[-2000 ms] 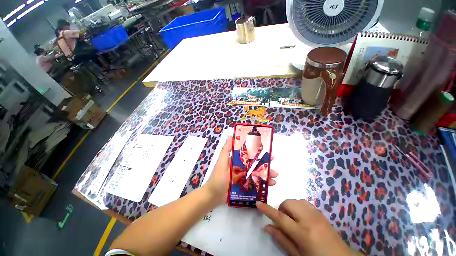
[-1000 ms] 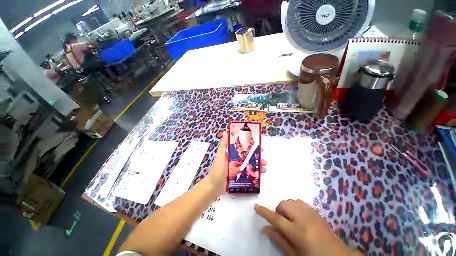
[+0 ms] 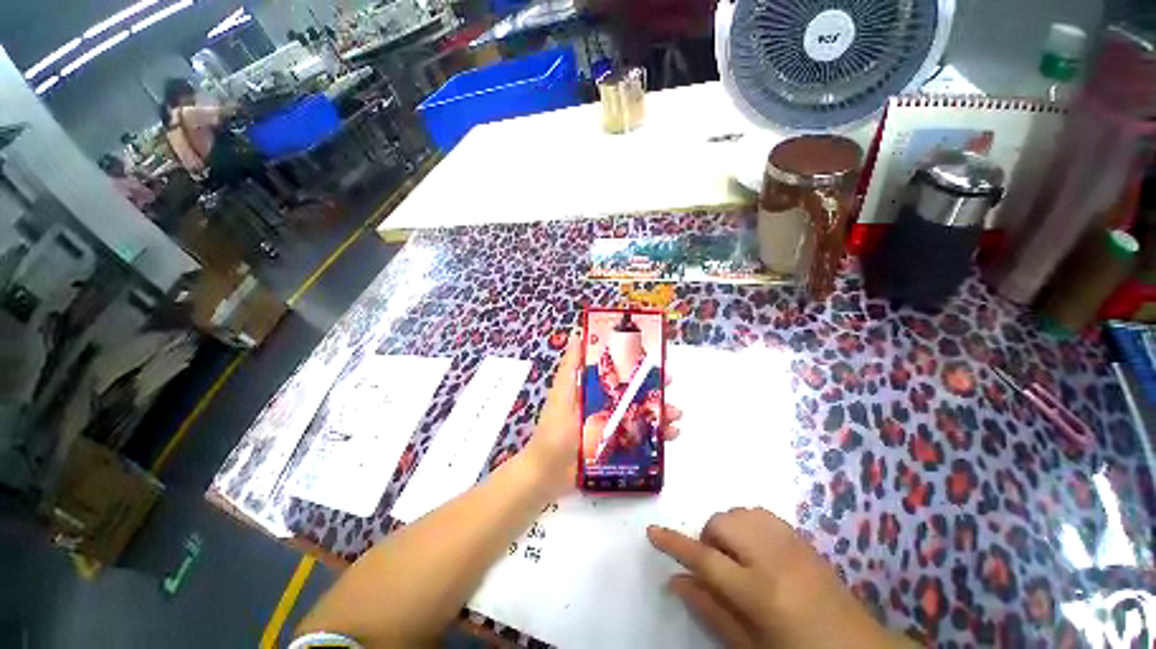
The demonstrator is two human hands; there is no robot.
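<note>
A smartphone with a red edge and a lit screen is held upright in my left hand, with the palm behind it and fingertips showing at its right edge. My right hand is below and right of the phone, not touching it, with the index finger extended and the other fingers curled. It holds nothing that I can see. A large white paper sheet lies under the phone and hands, with handwritten marks near its left part. A striped band is on my left wrist at the bottom edge.
White sheets lie at left. Beyond the phone are a picture strip, lidded mug, black flask, calendar and fan. A pinkish tool lies at right. People sit in the far left background.
Compared with two seconds ago, the phone is a little higher and farther from my right index finger, which no longer reaches its lower edge. The view has shifted slightly.
</note>
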